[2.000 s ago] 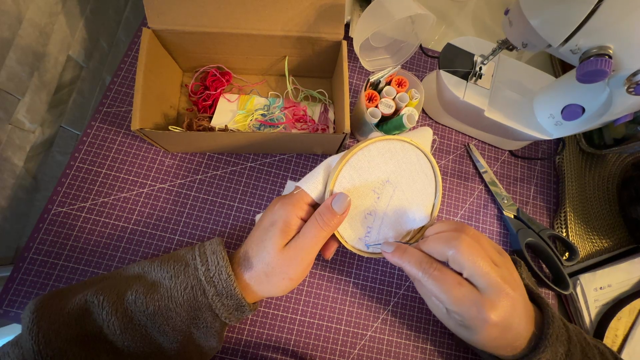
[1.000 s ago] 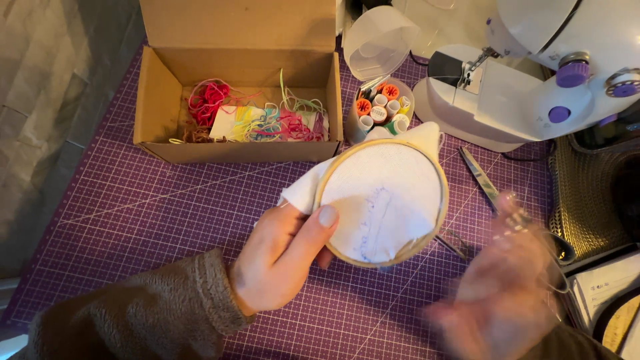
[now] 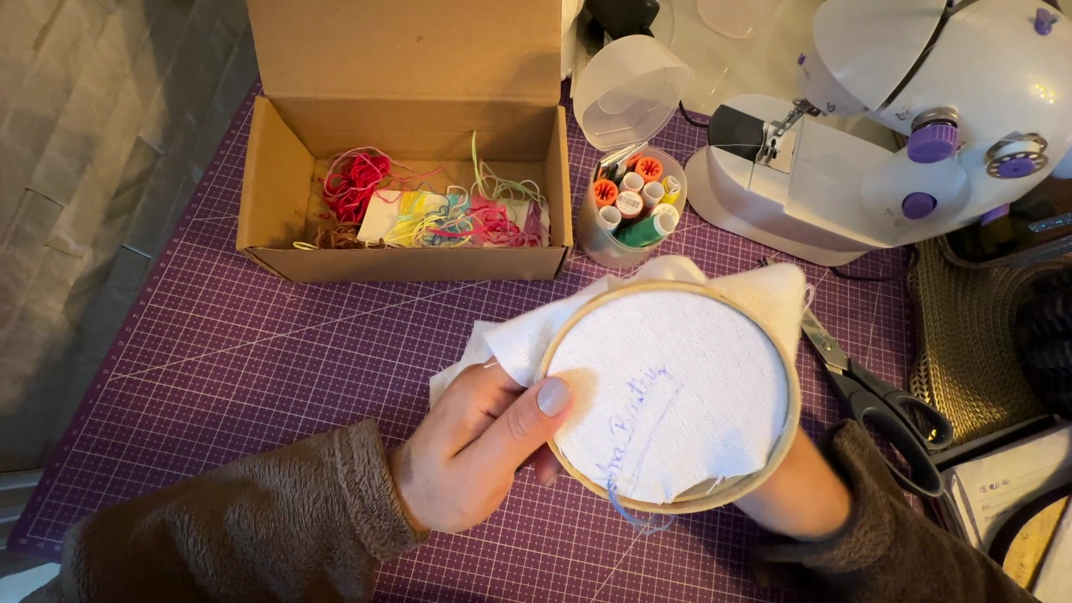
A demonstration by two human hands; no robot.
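Observation:
My left hand (image 3: pixel 486 435) grips the left rim of a wooden embroidery hoop (image 3: pixel 794 419), its thumb on top of the stretched cloth. The white fabric (image 3: pixel 695 368) bears blue handwriting-like lines, and its loose edges stick out beyond the hoop. A blue thread (image 3: pixel 624 507) hangs in a loop at the lower rim. My right hand (image 3: pixel 796 494) is behind the hoop's lower right side; its fingers are hidden, so what it holds does not show.
A purple gridded cutting mat (image 3: pixel 251 352) lies beneath. Behind stand an open cardboard box (image 3: pixel 419 264) of tangled floss, a plastic tub of thread spools (image 3: pixel 628 251) and a white sewing machine (image 3: pixel 846 184). Black-handled scissors (image 3: pixel 879 410) lie at right, beside a woven mat (image 3: pixel 963 335) and papers (image 3: pixel 1005 486).
My right hand was at the front of the cloth, then swung away to the lower right, blurred; now it is behind the hoop. My left hand keeps its hold on the rim.

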